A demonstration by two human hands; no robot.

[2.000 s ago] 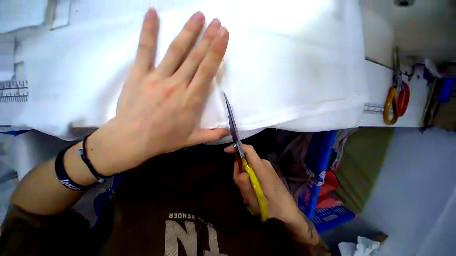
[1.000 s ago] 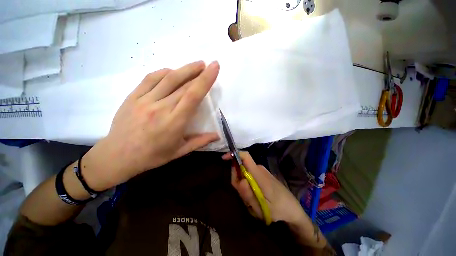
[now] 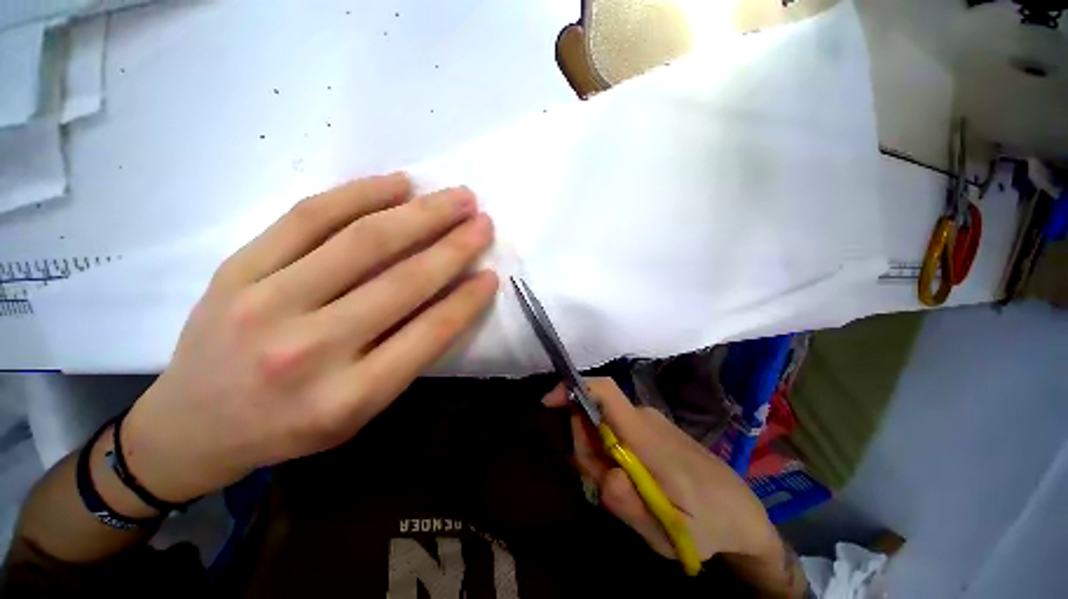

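A white fabric piece (image 3: 703, 199) lies on the white table, its front edge along the table's front edge. My left hand (image 3: 328, 316) lies flat on the fabric's left part, palm down, fingers pointing right; the thumb is hidden. My right hand (image 3: 656, 474) holds scissors (image 3: 550, 339) with dark blades and a yellow handle at the front edge. The blades look nearly closed and point up and left over the fabric, their tips just right of my left fingertips. Whether the lower blade is under the cloth I cannot tell.
Stepped white pieces (image 3: 35, 158) lie at the upper left. A pale machine plate (image 3: 644, 41) is at the top. Spare scissors (image 3: 946, 252) with orange and red loops lie at the right. Ruler marks (image 3: 47, 275) show at the left. A blue frame (image 3: 744, 398) and white scraps (image 3: 849, 573) are below right.
My left hand has slid left and down, its fingers now lying flatter. The scissors and my right hand have shifted slightly right and down. The fabric's left part has uncovered more table since the earliest frame.
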